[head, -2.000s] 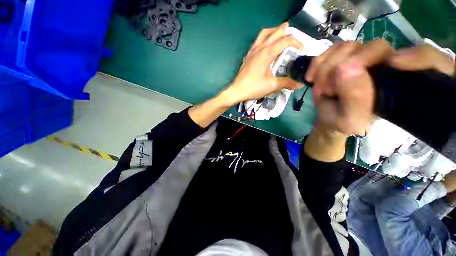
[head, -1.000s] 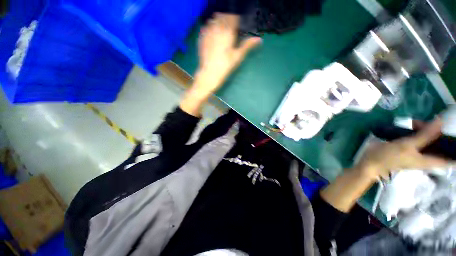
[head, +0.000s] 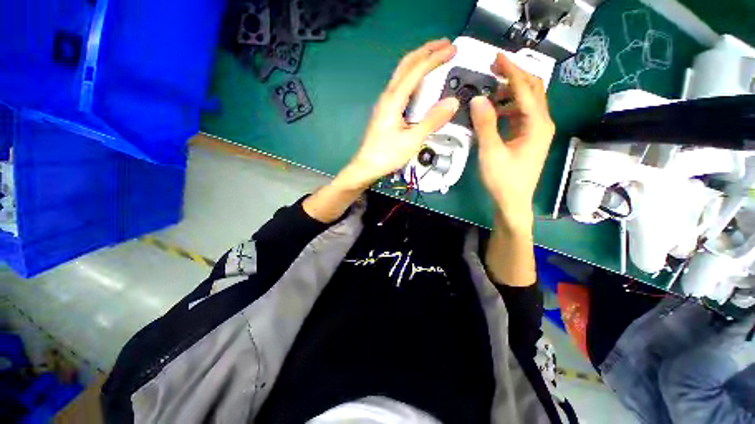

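A white camera housing (head: pixel 448 161) lies on the green mat in front of me, its rounded head toward me, with thin coloured wires at the near edge. A black face plate (head: pixel 465 89) with round holes sits on the housing's flat part. My left hand (head: pixel 407 116) is at its left side, thumb on the plate. My right hand (head: pixel 515 137) is at its right side, thumb and fingers at the plate. Both hands hold the plate against the housing.
Loose black plates (head: pixel 290 101) lie at upper left, beside large blue bins (head: pixel 99 74). The metal screw feeder (head: pixel 538 25) stands beyond the work. Whitish sealing rings (head: pixel 586 60) lie right of it. White units (head: pixel 654 199) crowd the right, with the black screwdriver (head: pixel 662 124) above them.
My right hand has let go of the screwdriver. My left hand has come back from the dark plates at upper left. A black plate is now on the housing, with both hands at it.
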